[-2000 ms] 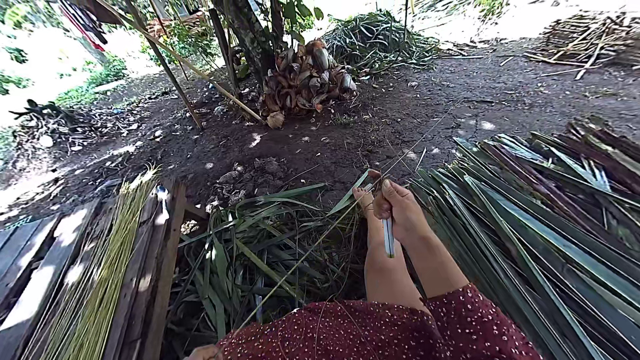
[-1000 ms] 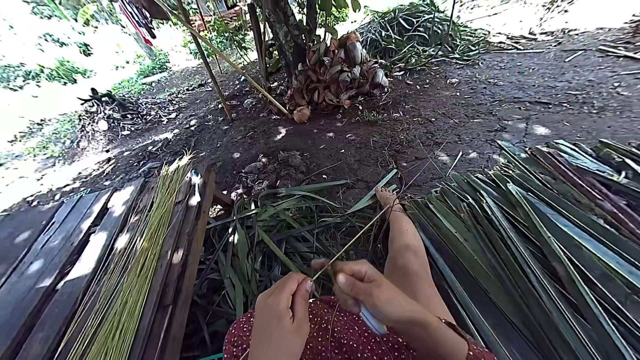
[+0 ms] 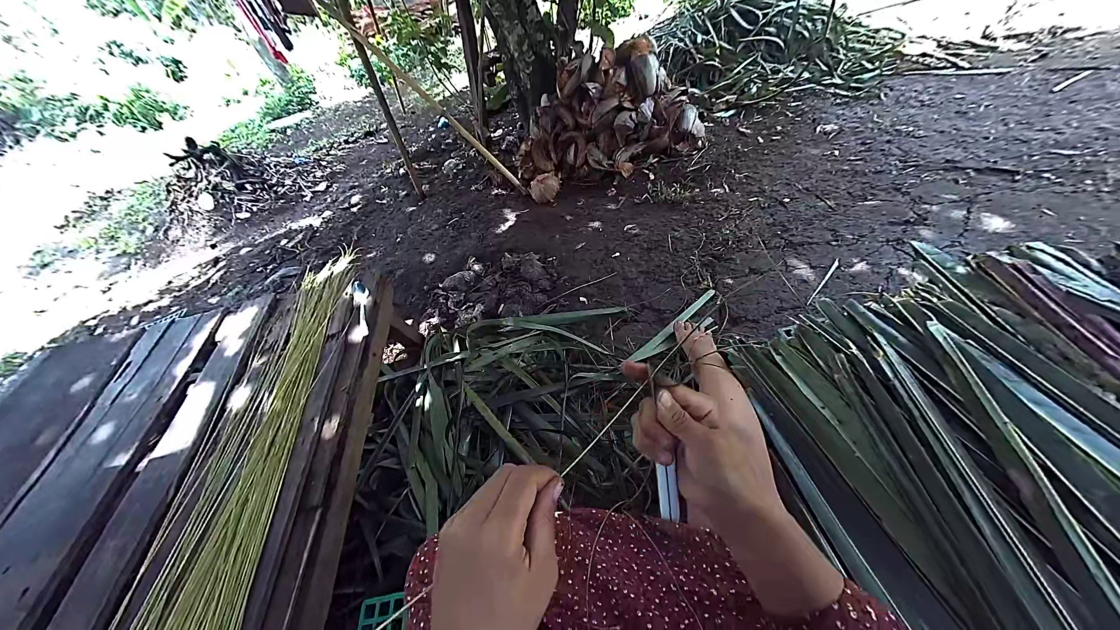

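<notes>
My left hand (image 3: 499,547) is low in the middle, its thumb and forefinger pinched on a thin leaf midrib (image 3: 604,430). The midrib slants up and right to my right hand (image 3: 709,446), whose fingers are closed round a knife, with the pale handle (image 3: 668,492) showing below the palm. The blade is mostly hidden by the fingers. Beyond the right hand, a bare foot (image 3: 700,341) rests by a green leaf strip (image 3: 678,324). A bundle of thin yellow-green midribs (image 3: 271,437) lies on the wooden slats at the left.
Long palm leaves (image 3: 927,420) are piled at the right. Leaf strips (image 3: 516,376) lie in a heap between them and the slatted wooden bench (image 3: 114,455). Coconut husks (image 3: 612,114) are heaped by a tree trunk (image 3: 522,52). Part of a green plastic basket (image 3: 381,611) shows at the bottom.
My left hand, mostly out of sight two seconds ago, came in to meet the right one. Since one second ago the hands have moved apart, with the right hand farther up and the midrib between them.
</notes>
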